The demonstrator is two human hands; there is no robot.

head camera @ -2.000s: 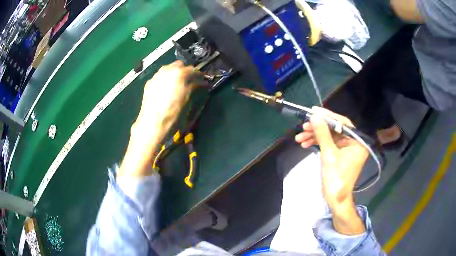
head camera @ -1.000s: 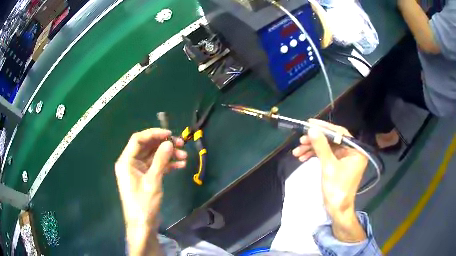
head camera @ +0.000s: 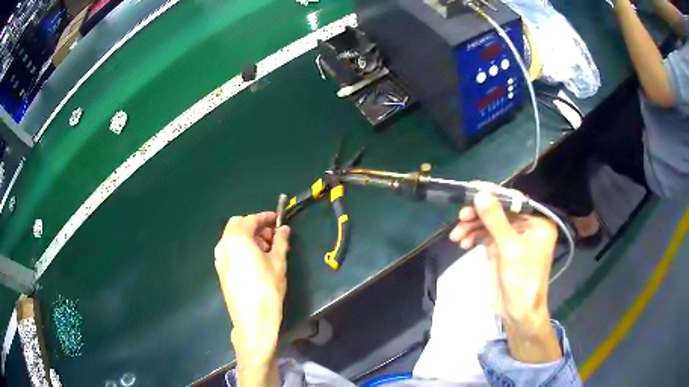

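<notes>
My left hand (head camera: 253,261) pinches a short dark metal rod (head camera: 281,209), which looks like a soldering iron tip, pointing up between thumb and finger. My right hand (head camera: 517,253) holds the soldering iron (head camera: 446,190) by its rear, its coppery front pointing left. Yellow-and-black pliers (head camera: 337,198) lie open on the dark green bench between my hands. The iron's front end overlaps the pliers' jaws in the view; whether they touch I cannot tell.
The dark solder station (head camera: 489,83) with its blue panel stands at the back, a black iron stand and tray (head camera: 385,102) on its left, a clear plastic bag (head camera: 563,49) on its right. Green pieces (head camera: 68,325) lie far left. Another person's arm (head camera: 642,57) is at right.
My left hand has come back from the tray by the station and now holds the small rod upright. The station, stand and pliers appear further right in the view. The right hand keeps the iron.
</notes>
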